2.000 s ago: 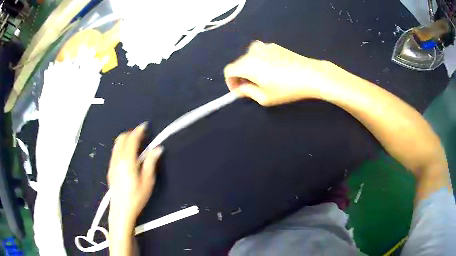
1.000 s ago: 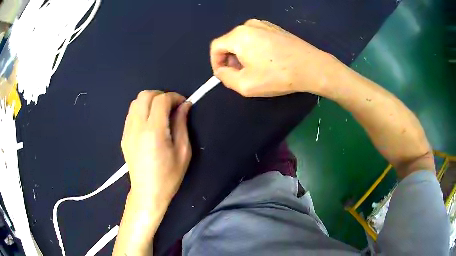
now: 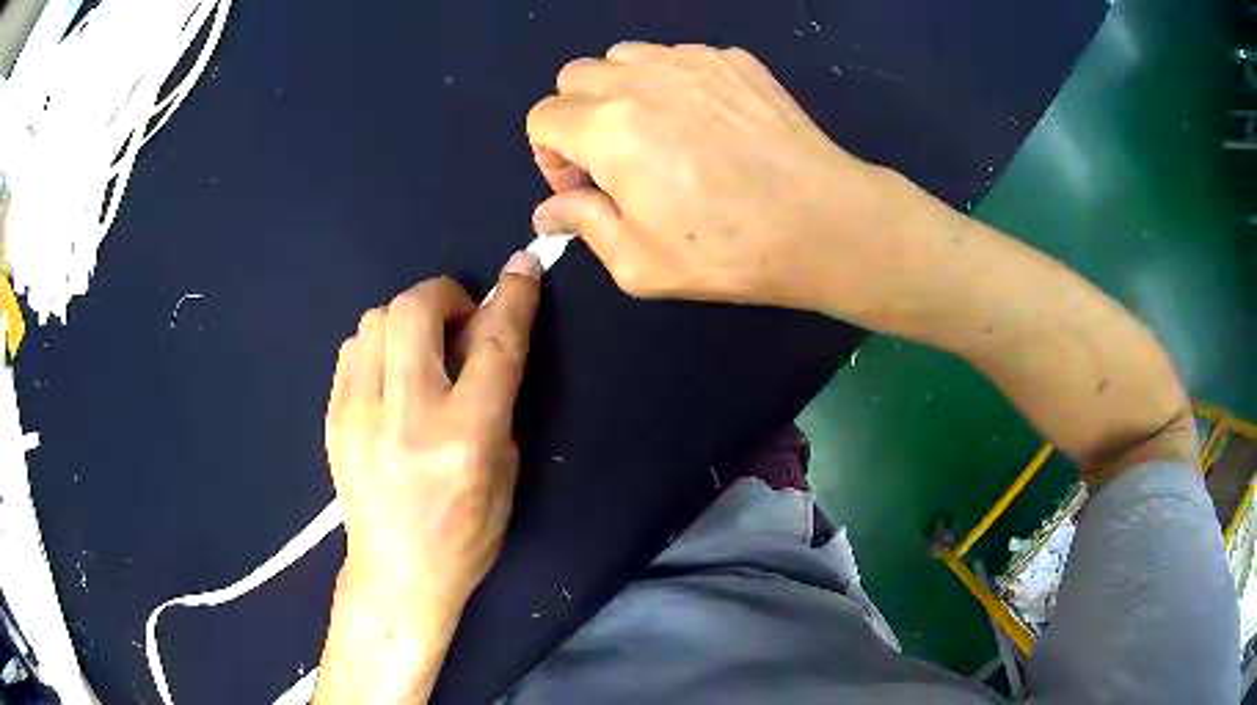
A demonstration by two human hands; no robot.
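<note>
A long narrow white fabric strip point(image 3: 255, 574) lies on the dark cover point(image 3: 248, 400) and runs under my left hand. My left hand point(image 3: 430, 427) pinches the strip near its end, with the thumb on top. My right hand point(image 3: 689, 172) is just beyond it, thumb and fingers at the short white end, which shows between the two hands. The strip's other part bends down at the lower left and leaves the picture; another white piece shows beside my left wrist.
A bundle of white strips point(image 3: 69, 138) lies at the upper left, and more strips point(image 3: 28, 537) run down the left edge. A yellow piece point(image 3: 11, 314) shows beside them. At the right are the green floor point(image 3: 903, 413) and a yellow-framed bin point(image 3: 1004, 517) with scraps.
The view has swung right and down, taking the iron out of the picture. My hands have come together, and the stretch of strip between them has shortened to a small end.
</note>
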